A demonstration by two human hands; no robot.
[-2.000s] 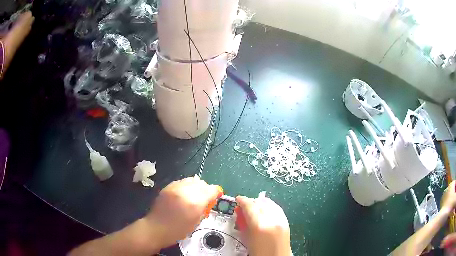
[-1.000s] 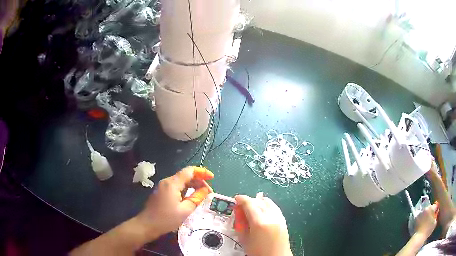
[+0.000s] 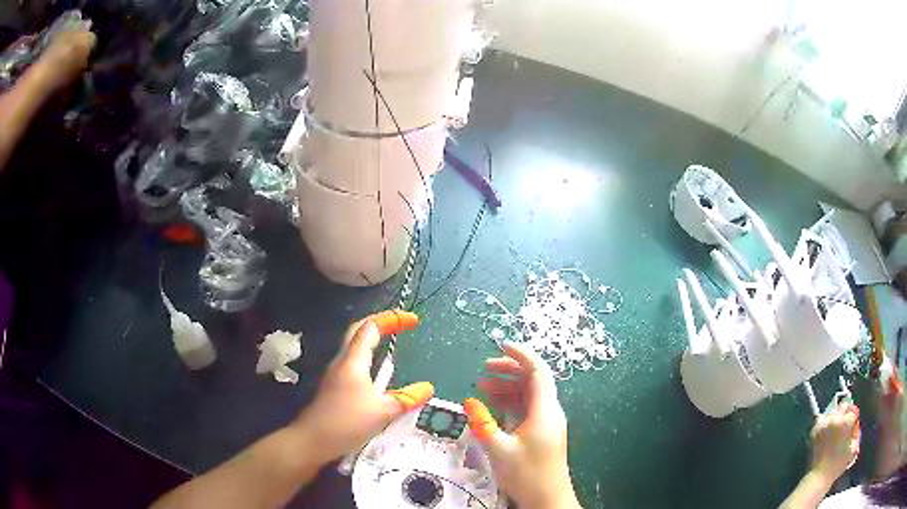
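Observation:
A round white camera housing point(image 3: 381, 475) lies at the bottom centre with its round central hole facing up, its lower edge cut off by the picture. A small dark window panel point(image 3: 442, 422) sits at its top end. My left hand point(image 3: 348, 398) is at its upper left, index finger and thumb apart, both in orange finger cots; a white stick shows between them. My right hand point(image 3: 527, 427) is at its upper right, fingers spread, the orange-covered thumb close to the window panel. Whether either thumb touches the housing is unclear.
A loose pile of white rings point(image 3: 562, 320) lies beyond my right hand. A tall white stack point(image 3: 353, 229) stands behind. Glue bottle point(image 3: 191, 341), crumpled tissue point(image 3: 279, 355) and bagged parts point(image 3: 224, 268) are left. White housings point(image 3: 721, 383) and another person's hands point(image 3: 835, 437) are right.
My left fingers have spread apart and my right fingers have opened away from the housing. At upper left, another person's hand is back in view; at right, another person's hands have moved.

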